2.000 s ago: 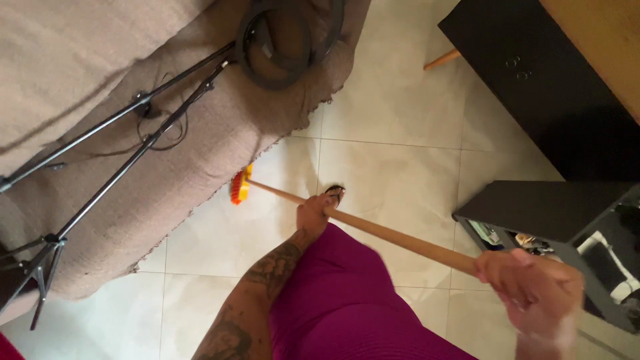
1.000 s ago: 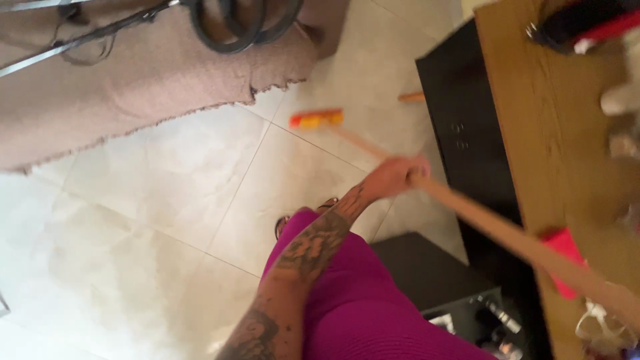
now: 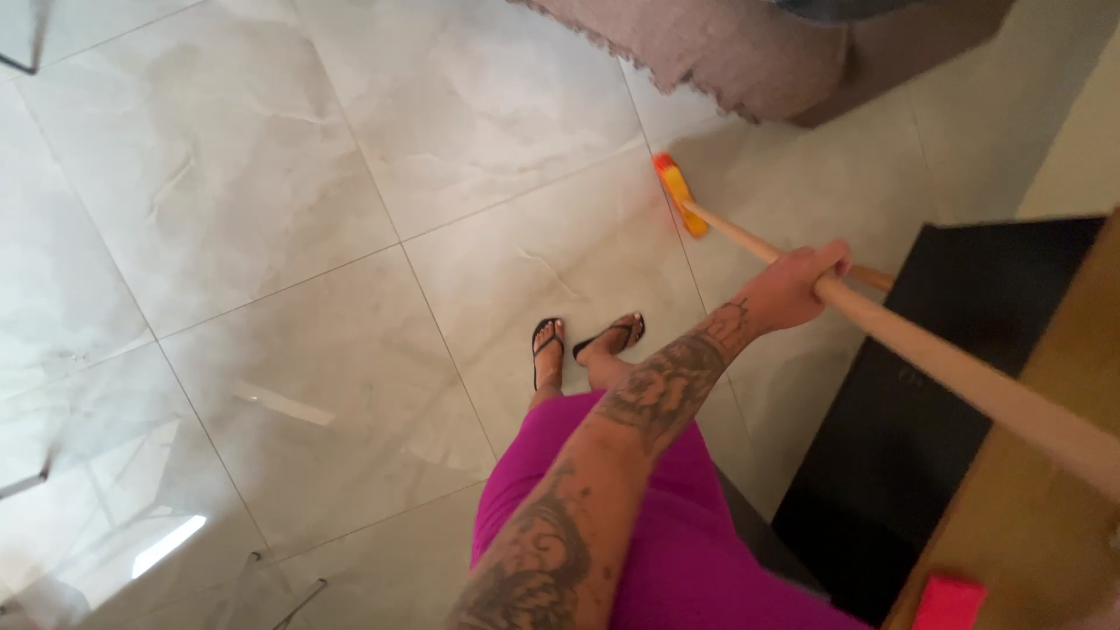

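My left hand point(image 3: 796, 284) is closed around the wooden handle of a broom point(image 3: 954, 363), roughly midway along its visible length. The handle runs from the right edge of the view down to the orange and yellow broom head point(image 3: 680, 194), which rests on the tiled floor point(image 3: 490, 289) below the fringed sofa cover point(image 3: 744, 52). My left forearm crosses in front of the magenta clothing. My right hand is out of view, and so is the upper end of the handle.
A black cabinet point(image 3: 910, 394) with a wooden top point(image 3: 1041, 437) stands close on the right, under the handle. A pink object point(image 3: 949, 602) lies on that top. My feet in black flip-flops point(image 3: 548, 350) stand on the floor. Thin metal legs show at the lower left.
My right hand, on the handle two seconds ago, has left the view. The broom head, beside the sofa cover's long edge then, is now near its corner. The view has shifted.
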